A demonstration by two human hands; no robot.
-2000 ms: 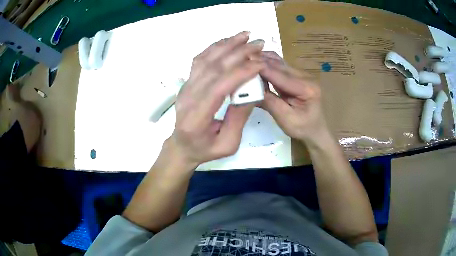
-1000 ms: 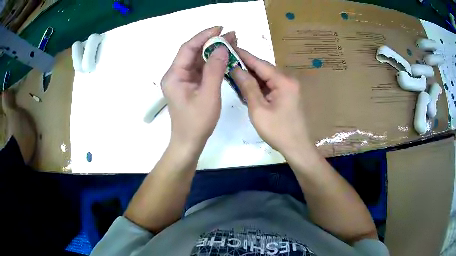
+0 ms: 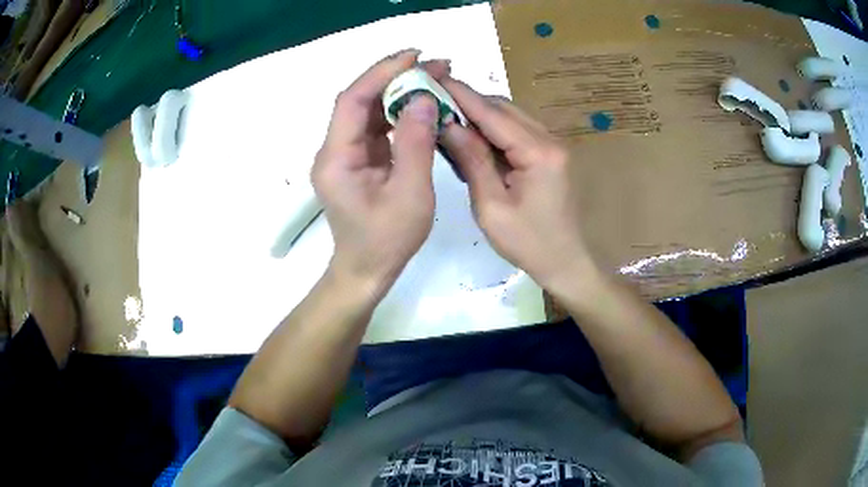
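Observation:
Both my hands hold a white housing (image 3: 406, 84) above the white sheet. Its rounded end points up and away from me. A bit of green circuit board (image 3: 443, 111) shows inside its open side. My left hand (image 3: 376, 181) wraps the housing from the left, with its thumb pressed on the board. My right hand (image 3: 514, 181) grips the right side, thumb and fingertips at the edge. A dark strip of the part shows below my right fingertips. The rest of the housing is hidden by my hands.
A white cover (image 3: 297, 226) lies left of my hands on the white sheet (image 3: 228, 285). Two white covers (image 3: 167, 127) stand paired at its left edge. Several white covers (image 3: 791, 146) lie on the cardboard (image 3: 666, 209). A metal bracket (image 3: 48, 133) and another person's arm (image 3: 43, 276) are at left.
The housing has turned from its slotted end facing me to its open side with the board showing. My left thumb has moved onto the board. A blue item on the green belt has shifted left.

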